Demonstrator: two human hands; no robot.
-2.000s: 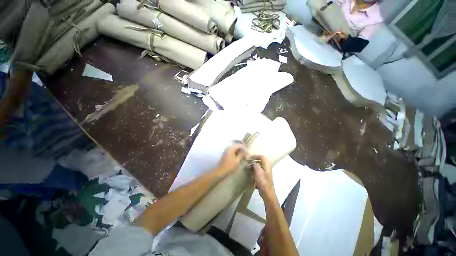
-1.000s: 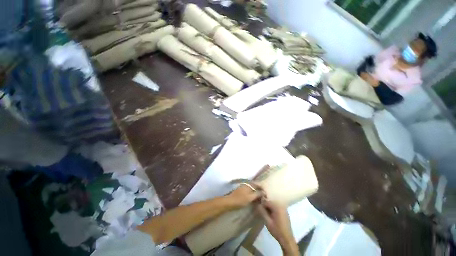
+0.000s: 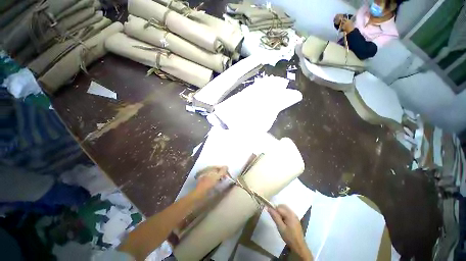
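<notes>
A thick tan rolled bundle (image 3: 219,224) lies slanting across white sheets (image 3: 202,176) in front of me. A narrow tan tie strip (image 3: 249,190) goes around its middle and crosses on top. My left hand (image 3: 213,178) is at the roll's left side, its fingers closed on one end of the strip. My right hand (image 3: 286,222) is at the roll's right side and grips the other end. The strip is taut between the hands. Small tan pieces (image 3: 251,166) stick out by the roll near the tie.
Tied tan rolls (image 3: 168,43) are stacked at the far left. White-topped panel stacks (image 3: 378,97) stand at the far right, where a masked person in pink (image 3: 380,28) handles a tan bundle. Another white-topped panel (image 3: 347,224) lies right of the roll. Scraps (image 3: 115,224) are heaped beyond the left edge.
My hands were close together at the tie and are now spread apart, pulling the strip across the roll. The view has tilted and shifted. The person in pink has raised their hands.
</notes>
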